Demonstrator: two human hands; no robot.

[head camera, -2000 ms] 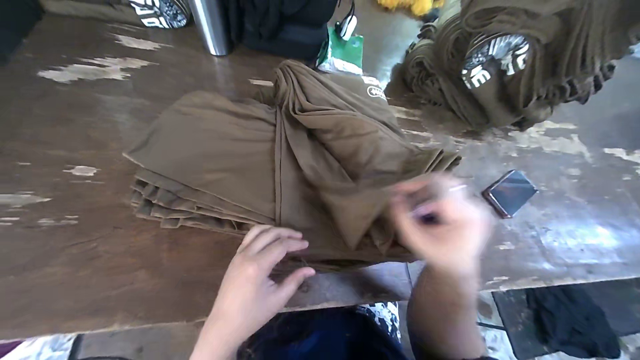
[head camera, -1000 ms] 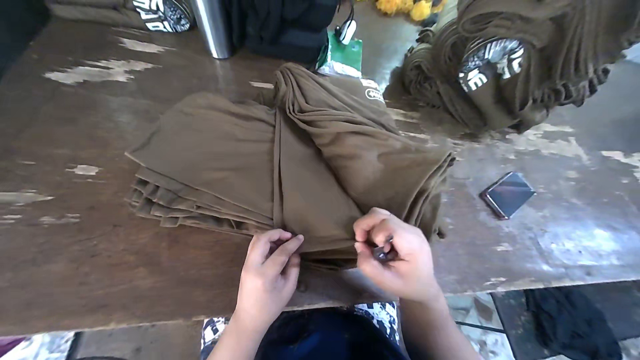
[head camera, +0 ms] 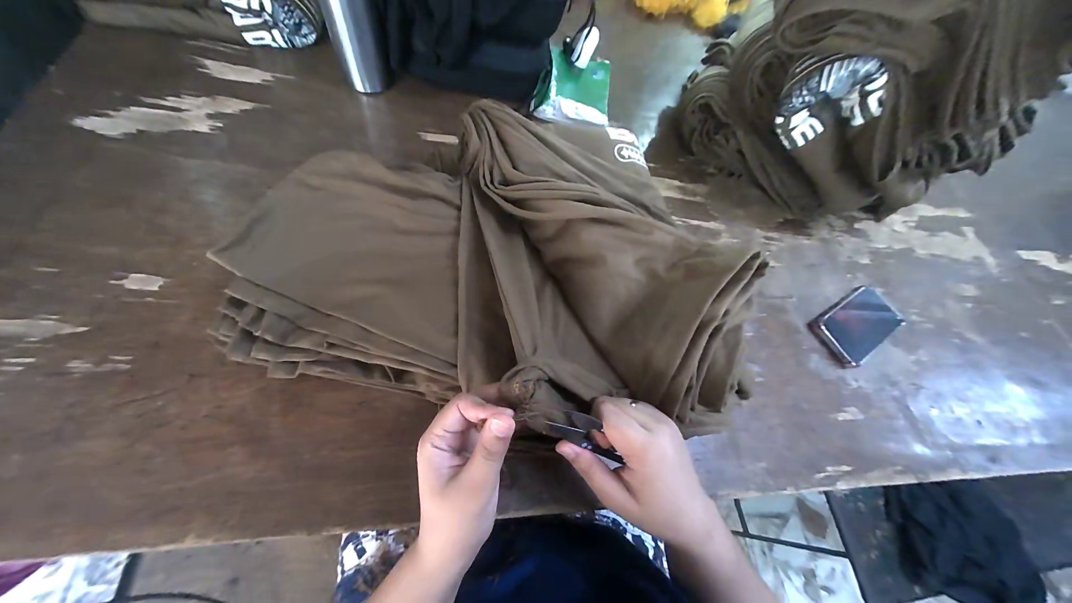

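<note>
A pile of brown fabric garments point(head camera: 377, 260) lies folded on the worn wooden table in front of me. My left hand point(head camera: 465, 456) pinches an edge of the top garment, or threads at it, between thumb and forefinger at the near side of the pile. In my right hand point(head camera: 641, 456) is a small pair of dark thread snips point(head camera: 578, 440), their blades pointing left at the bunched cloth beside my left fingertips. Whether the blades touch the cloth I cannot tell. A ring shows on a right finger.
A smartphone point(head camera: 856, 325) lies right of the pile. Bundled brown garments point(head camera: 938, 92) stand at the back right. Behind are a steel tumbler point(head camera: 356, 46), black cloth point(head camera: 473, 42) and a green packet point(head camera: 576, 88). The table's front edge point(head camera: 234, 540) is close to me.
The near edge of the top garment is now bunched up between my hands. The snips' blades now show beside my left fingertips; a second ago my right hand mostly hid the dark tool.
</note>
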